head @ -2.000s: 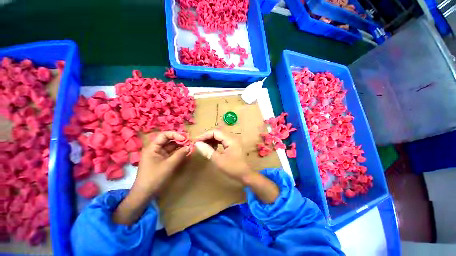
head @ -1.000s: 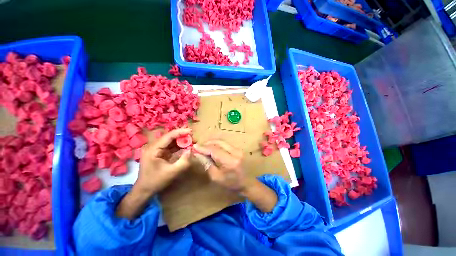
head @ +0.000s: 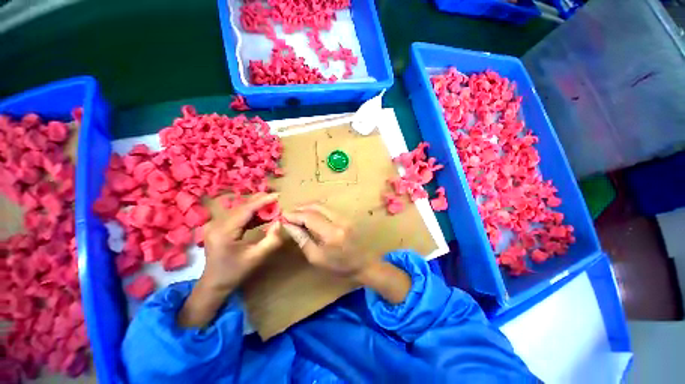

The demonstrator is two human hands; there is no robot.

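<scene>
My left hand (head: 234,244) pinches a pink-red cup-shaped part (head: 268,211) between thumb and fingers above the cardboard (head: 300,281). My right hand (head: 327,238) meets it from the right, its fingertips closed at the part's edge. A small piece may be between the right fingertips; the fingers mostly hide it. A pile of cup-shaped parts (head: 160,180) and smaller knobbly parts (head: 221,150) lies left of and beyond my hands. The green dish (head: 338,160) sits on the cardboard. Joined pieces (head: 413,176) lie at the board's right edge.
Blue trays of pink-red parts stand at left (head: 89,225), far (head: 312,93) and right (head: 469,217). A white bottle (head: 367,115) lies at the board's upper right corner. A white wad (head: 115,235) lies beside the left tray. A translucent grey bin (head: 612,97) stands at far right.
The view has tilted and shifted, so the trays sit differently in the picture. The cup-shaped part has turned in my left fingers since the earliest frame. Both hands remain together.
</scene>
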